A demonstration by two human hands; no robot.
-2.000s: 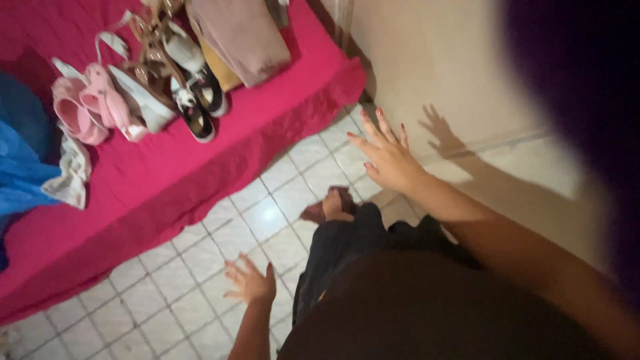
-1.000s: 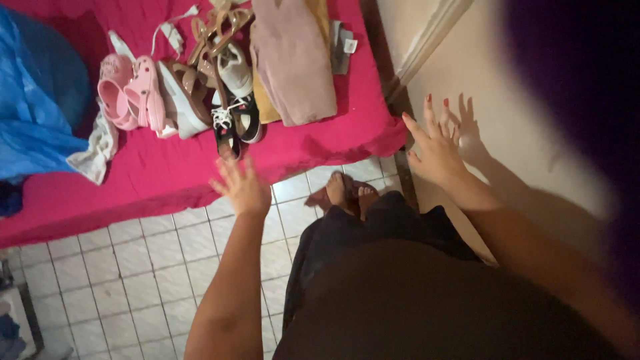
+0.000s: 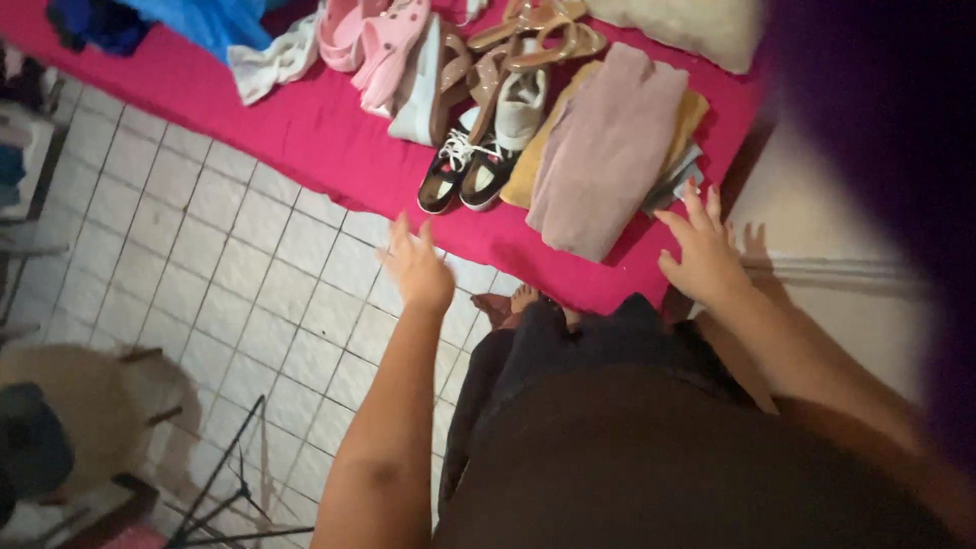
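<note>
My left hand (image 3: 418, 267), fingers apart and holding nothing, is over the tiled floor by the edge of a bed with a pink sheet (image 3: 343, 160). Fingers spread, my right hand (image 3: 701, 248) is empty beside the bed's right end, near folded grey cloth (image 3: 675, 183). Between the hands, farther up, lie a folded mauve garment (image 3: 610, 152) and a mustard one (image 3: 530, 171) partly beneath it. Left of these are black sneakers with white laces (image 3: 441, 179), a light shoe (image 3: 521, 110), tan strappy sandals (image 3: 560, 42), a whitish wedge shoe (image 3: 419, 99) and pink clogs (image 3: 389, 49).
White crumpled cloth (image 3: 274, 65) and a blue plastic sheet or bag (image 3: 210, 23) lie on the bed's left part. A cushion (image 3: 686, 27) is at the top right. Black tripod legs (image 3: 244, 488) and a round-topped stool (image 3: 69, 412) stand lower left. A wall (image 3: 816, 206) borders the right.
The view has shifted and turned, bringing the tripod and stool into sight. Both hands have stayed empty with their fingers apart.
</note>
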